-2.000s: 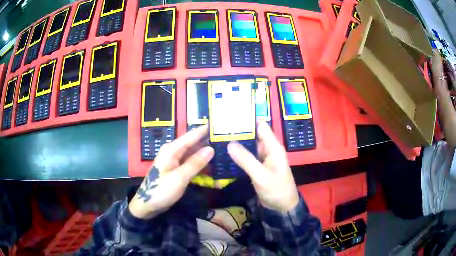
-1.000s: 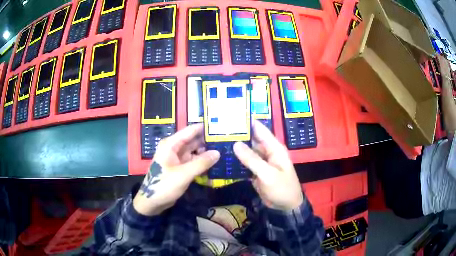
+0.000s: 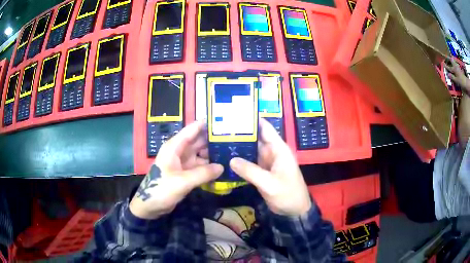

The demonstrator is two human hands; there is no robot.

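A black keypad phone (image 3: pixel 233 110) with a yellow frame is held upright over the tray. Its screen is white with dark blue blocks. My left hand (image 3: pixel 172 174) grips its left side, thumb at the lower left of the keypad. My right hand (image 3: pixel 278 172) grips its right side, thumb on the keys. The red phone tray (image 3: pixel 342 123) behind holds two rows of phones. Left phones such as this one (image 3: pixel 165 113) have dark screens; right ones such as this one (image 3: pixel 309 110) have coloured screens. The held phone partly hides the phones behind it.
Another red tray (image 3: pixel 82 110) of dark-screened phones lies at the left on the green bench (image 3: pixel 67 149). An open cardboard box (image 3: pixel 407 87) rests at the right. A red tray with phones (image 3: pixel 335 198) is below the bench. A person's arm (image 3: pixel 458 77) is at the right edge.
The dark blue blocks on the held phone's screen have grown and joined across its top. My right thumb has shifted left and down over the keys. A top-row phone's screen has gone from coloured to dark.
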